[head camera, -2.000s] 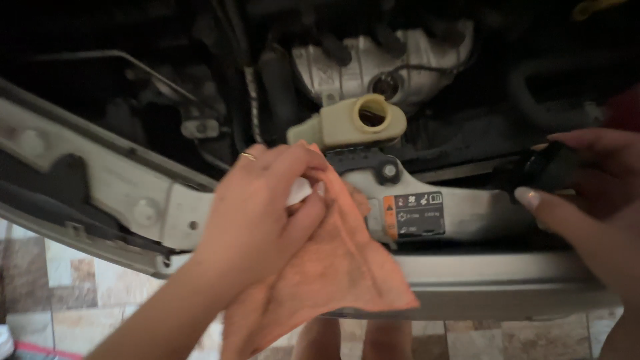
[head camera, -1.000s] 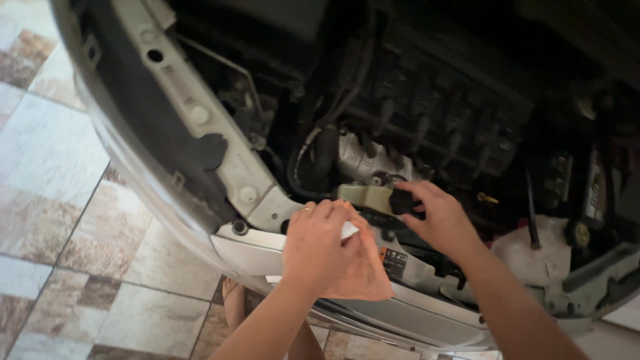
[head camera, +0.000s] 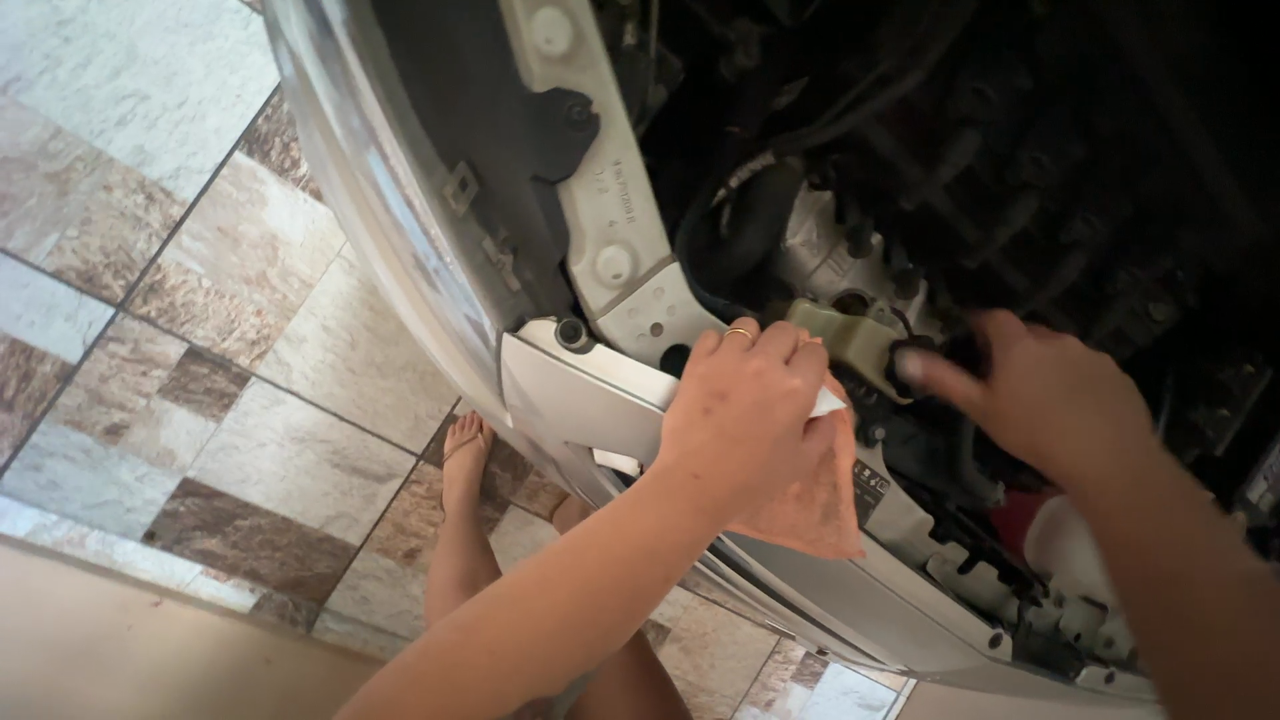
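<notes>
My left hand (head camera: 750, 410) grips an orange cloth (head camera: 805, 505) and a bit of white material (head camera: 828, 402), over the front edge of a car's engine bay. Just right of it is a yellowish plastic reservoir (head camera: 845, 340). At the reservoir's right end my right hand (head camera: 1040, 385) has its thumb and fingers around a black cap (head camera: 908, 368), which is dark and partly hidden. Whether the cap is seated on the neck cannot be told.
The pale metal front crossmember (head camera: 630, 300) and silver bumper (head camera: 590, 385) run diagonally past my hands. Dark hoses (head camera: 720, 250) and a metal engine part (head camera: 825, 245) lie beyond. A white plastic tank (head camera: 1065, 545) is below my right forearm. My feet stand on floor tiles (head camera: 270, 470).
My right hand has brought the black cap from the right side to the reservoir's opening, which showed uncovered two seconds ago. My left hand still holds the cloth. The view has shifted and turned.
</notes>
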